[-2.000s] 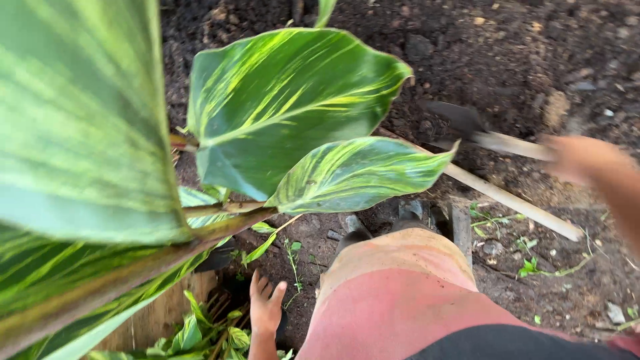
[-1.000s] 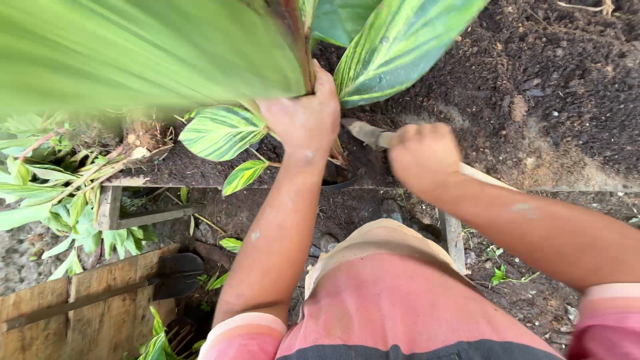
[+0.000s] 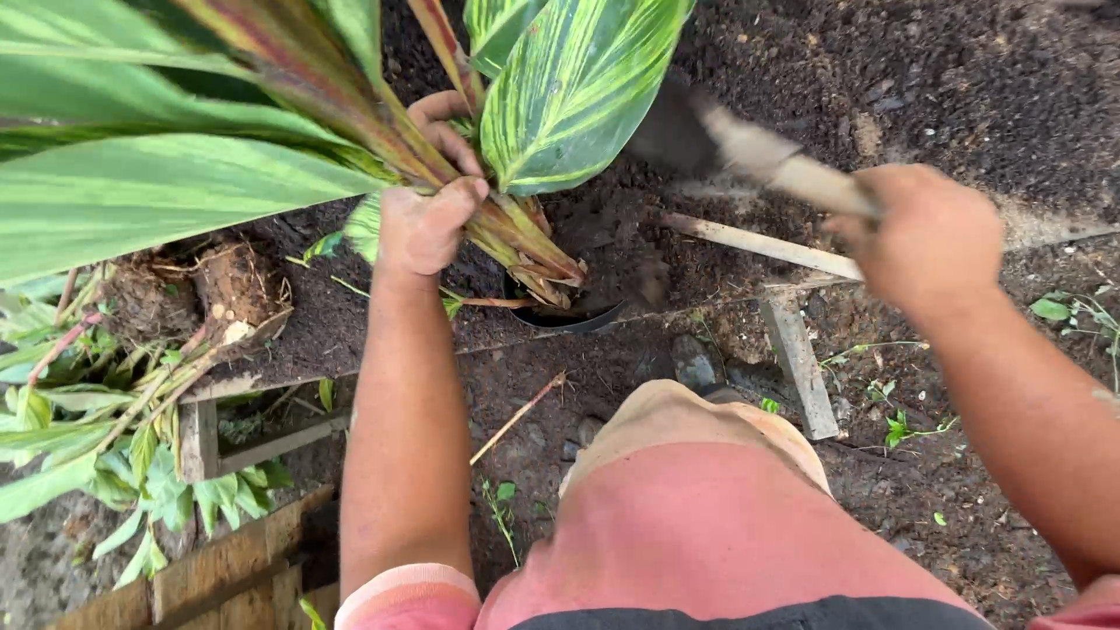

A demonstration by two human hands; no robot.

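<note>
My left hand (image 3: 433, 206) is closed around the reddish-green stems of a leafy plant with yellow-striped leaves (image 3: 582, 92). The stems lean, and their base (image 3: 547, 271) stands in a black pot (image 3: 573, 322) with dark soil at the near edge of a soil-covered bench. My right hand (image 3: 927, 232) grips the wooden handle (image 3: 818, 179) of a small digging tool, to the right of the pot. The tool's dark blade (image 3: 674, 131) is blurred and lies over the soil, partly behind a striped leaf. A pale wooden stick (image 3: 761, 247) lies on the soil between the pot and my right hand.
Two root balls (image 3: 236, 284) with soil and cut stems sit at the left of the bench. Leafy cuttings (image 3: 166, 490) hang over its left end. Wooden bench legs (image 3: 798, 367) stand below the edge, and wooden planks (image 3: 219, 569) are at the lower left.
My left hand, low and apart from the stems two seconds ago, took hold of them by one second ago. The right hand has moved right with the tool since one second ago.
</note>
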